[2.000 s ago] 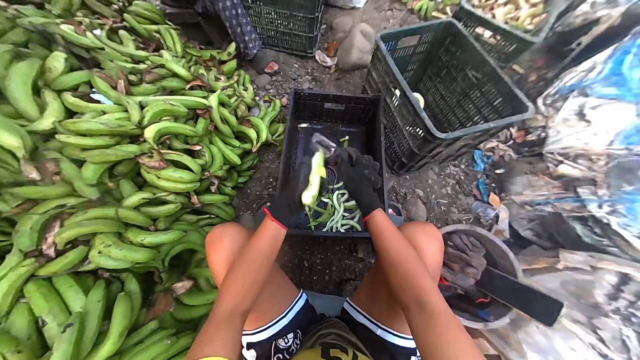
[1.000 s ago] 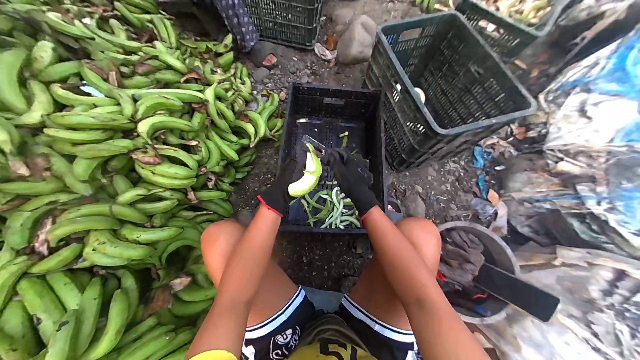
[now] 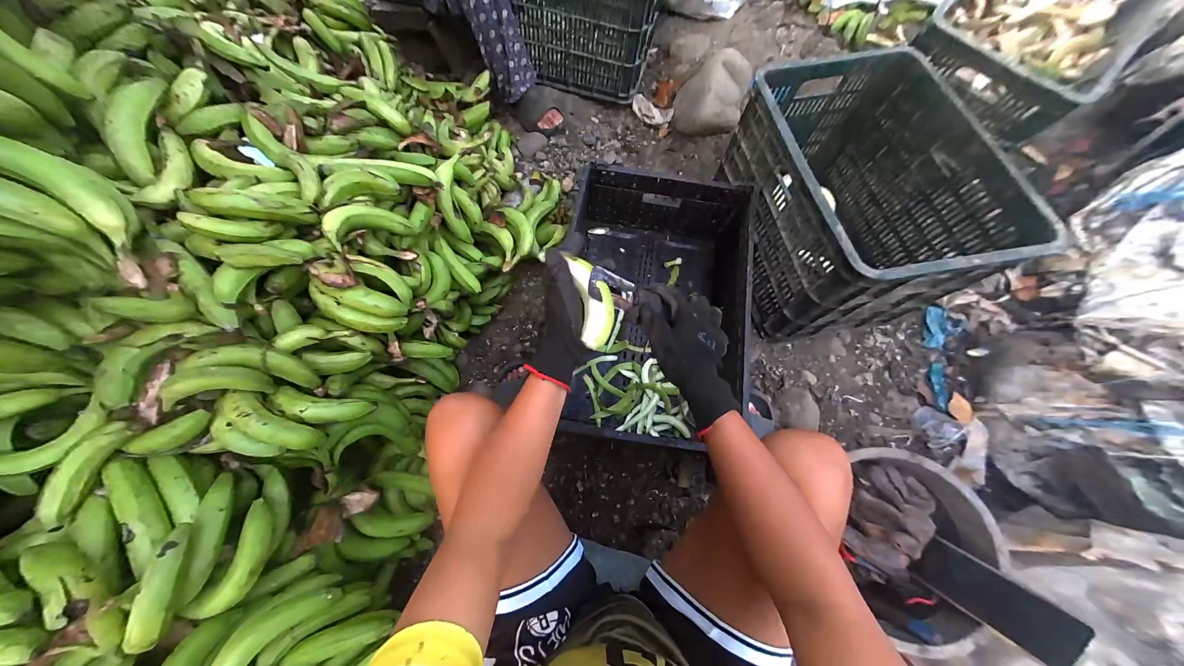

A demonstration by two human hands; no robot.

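A partly peeled green plantain (image 3: 592,305) is held in my left hand (image 3: 561,310), which wears a black glove with a red cuff edge. Gloved the same way, my right hand (image 3: 686,342) grips a peeler (image 3: 613,285) whose head lies against the plantain; its handle is mostly hidden by the fingers. Both hands are over a black plastic crate (image 3: 661,199) between my knees. Curled green and pale peel strips (image 3: 643,398) lie in the near part of the crate, with a small piece of peel (image 3: 673,270) farther back.
Green plantains (image 3: 268,421) are heaped on the left. Right of the black crate stands a dark green crate (image 3: 962,264), with another holding peels (image 3: 1036,37) beyond. A bucket (image 3: 994,546) at lower right holds cloth gloves and a dark flat blade (image 3: 1004,601). A person's foot (image 3: 546,118) is near a rock (image 3: 714,92).
The plantain has turned in my left hand, with its near end lower at first and now closer to upright. My right hand has brought the peeler against it again.
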